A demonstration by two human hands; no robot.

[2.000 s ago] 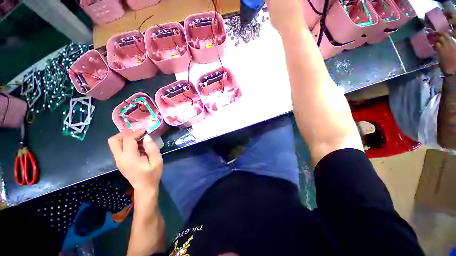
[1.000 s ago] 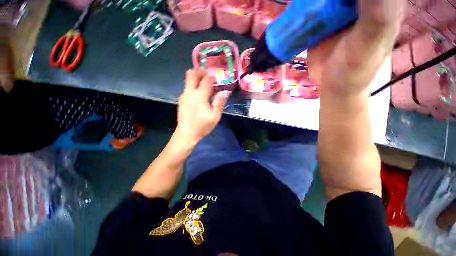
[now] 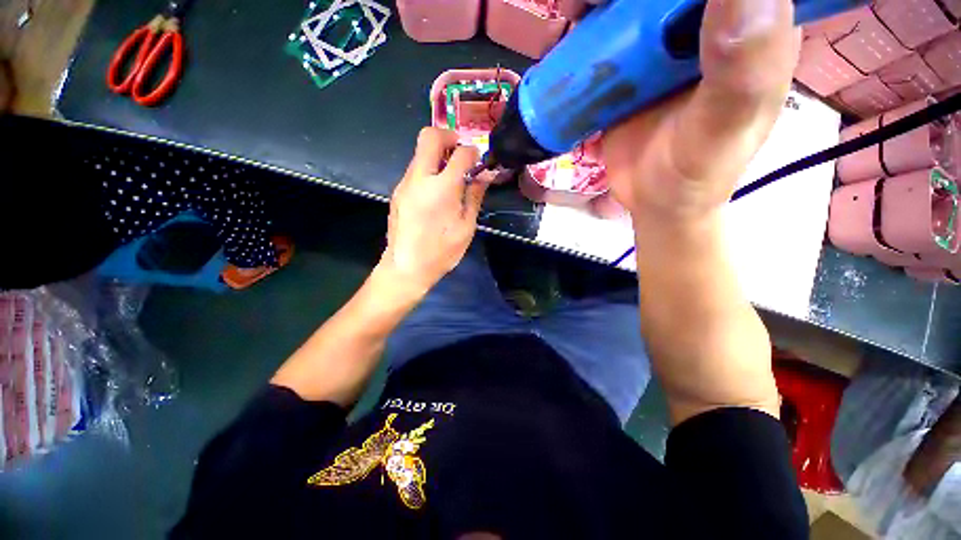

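A pink housing (image 3: 444, 93) with a green frame-shaped circuit board (image 3: 453, 103) inside its rim stands near the bench's front edge. My left hand (image 3: 437, 211) is at the housing's near side, fingertips bent together by the bit. Whether they pinch a screw is too small to tell. My right hand (image 3: 690, 142) is closed around the blue electric screwdriver (image 3: 601, 79). Its black nose points down left, and its bit tip is at my left fingertips, over the housing's near edge. The screwdriver hides part of this housing and the pink housing (image 3: 564, 181) beside it.
Red-handled scissors (image 3: 146, 60) and loose frame boards (image 3: 339, 40) lie left on the dark bench. More pink housings (image 3: 440, 19) stand behind, others (image 3: 885, 219) are stacked right. The black cord (image 3: 843, 164) crosses the white sheet (image 3: 785, 211). A person's polka-dot clothing (image 3: 190, 190) is at left.
Since two seconds ago, my right hand has brought the screwdriver from the back to the housing at my left hand. Since one second ago, its bit has moved down left to my left fingertips.
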